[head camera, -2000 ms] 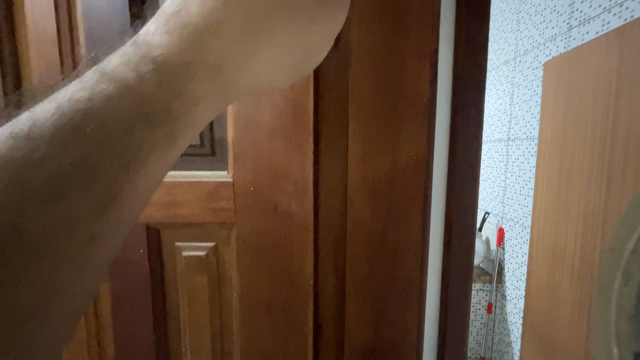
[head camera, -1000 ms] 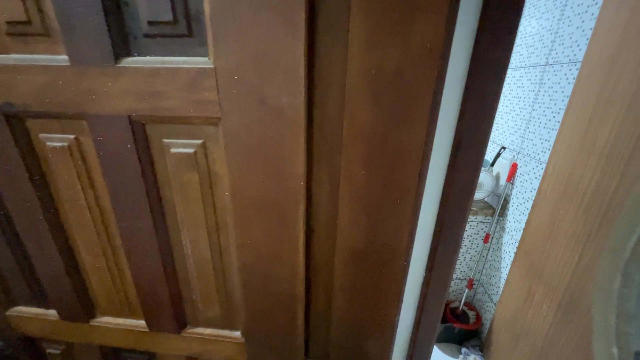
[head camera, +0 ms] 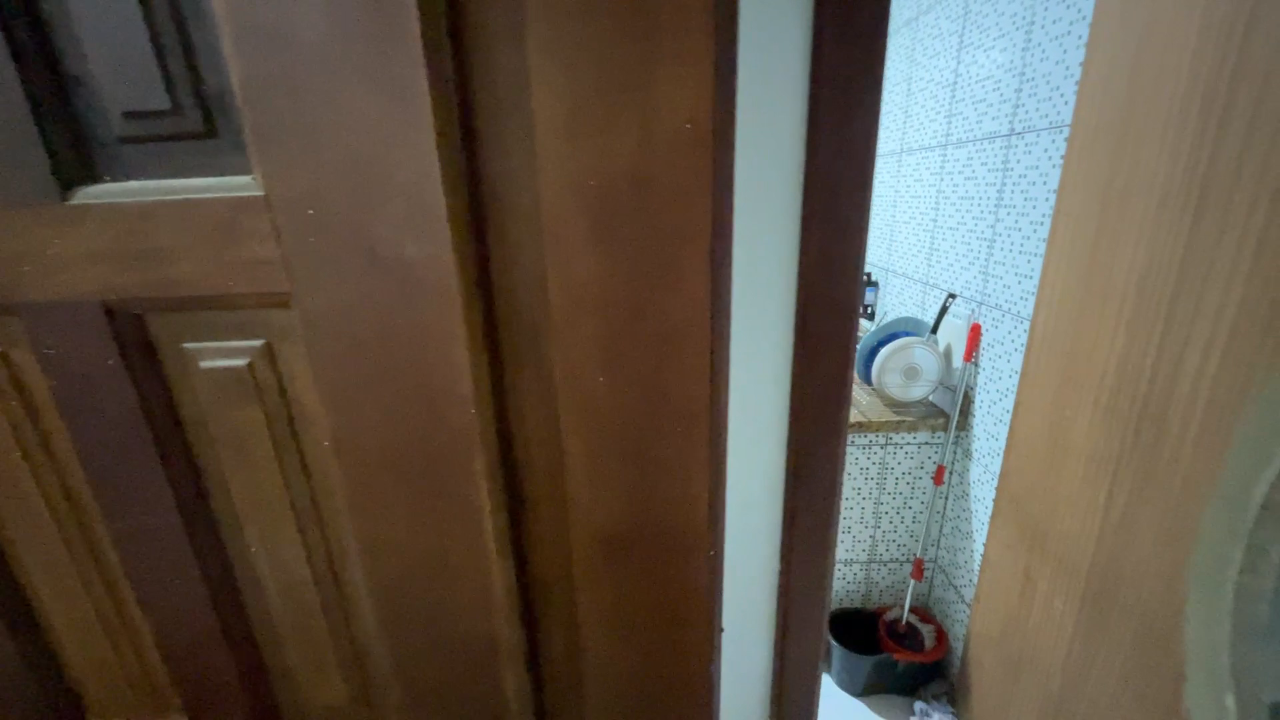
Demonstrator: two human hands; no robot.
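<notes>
Neither of my hands shows in the head view now, so what they hold or touch is hidden. A brown panelled wooden door [head camera: 370,400] fills the left side, close to me. To its right stand a wooden frame [head camera: 630,350], a pale vertical strip [head camera: 768,350] and a dark wooden edge [head camera: 835,300].
Through a narrow opening, a frying pan [head camera: 908,369] leans among dishes on a stone counter [head camera: 890,425]. A mop with a red and silver handle [head camera: 928,520] stands in a bucket [head camera: 870,665] by the tiled wall [head camera: 970,200]. A light wooden panel [head camera: 1120,400] borders the right.
The forearm that crossed the upper left two seconds ago is out of view. The view has shifted, and more of the dishes and counter shows through the opening.
</notes>
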